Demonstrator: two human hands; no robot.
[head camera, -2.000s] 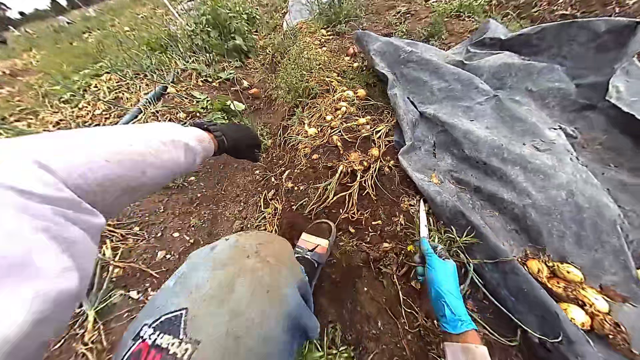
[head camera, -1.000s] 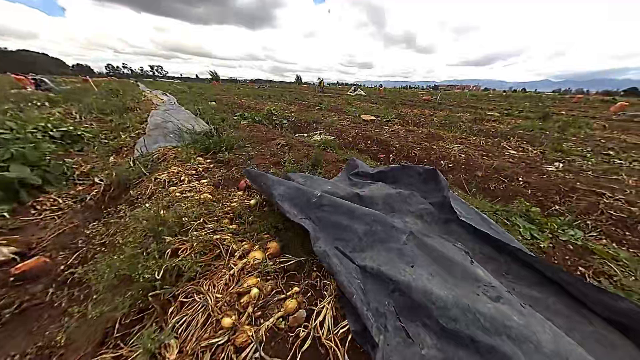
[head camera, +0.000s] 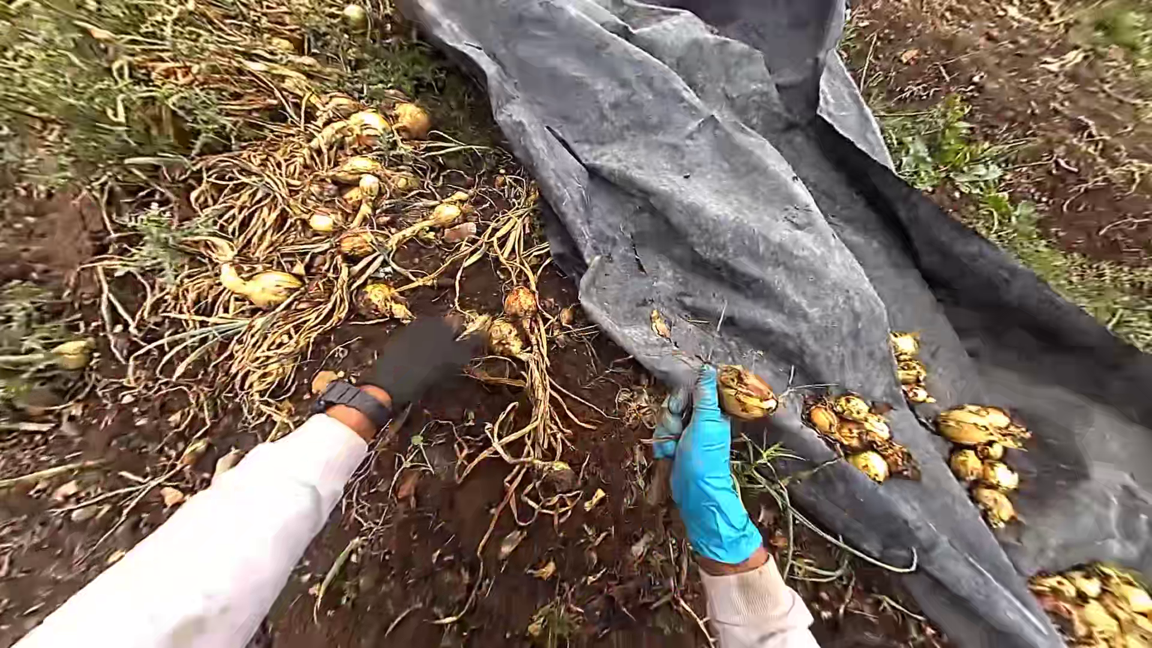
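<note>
My left hand (head camera: 421, 358), in a black glove with a dark watch at the wrist, is blurred just left of two onions (head camera: 508, 335) with dry stalks; whether it touches them I cannot tell. My right hand (head camera: 706, 459), in a blue glove, is closed at the sheet's near edge; what is inside its fingers is hidden. A yellow onion (head camera: 746, 392) is right beside its fingertips, over the grey plastic sheet (head camera: 711, 225). Small groups of onions (head camera: 859, 436) lie on the sheet to the right. More onions with long dry stalks (head camera: 261, 286) cover the soil at the left.
A larger heap of onions (head camera: 1093, 603) lies at the bottom right on the sheet. Green weeds (head camera: 765, 463) stick up by the sheet's near edge. Bare brown soil (head camera: 378, 576) with plant scraps runs along the front. More weeds (head camera: 954, 153) grow beyond the sheet.
The view swung up to the field and back down. The knife seen in my right hand two seconds ago is not visible now, and an onion is beside that hand.
</note>
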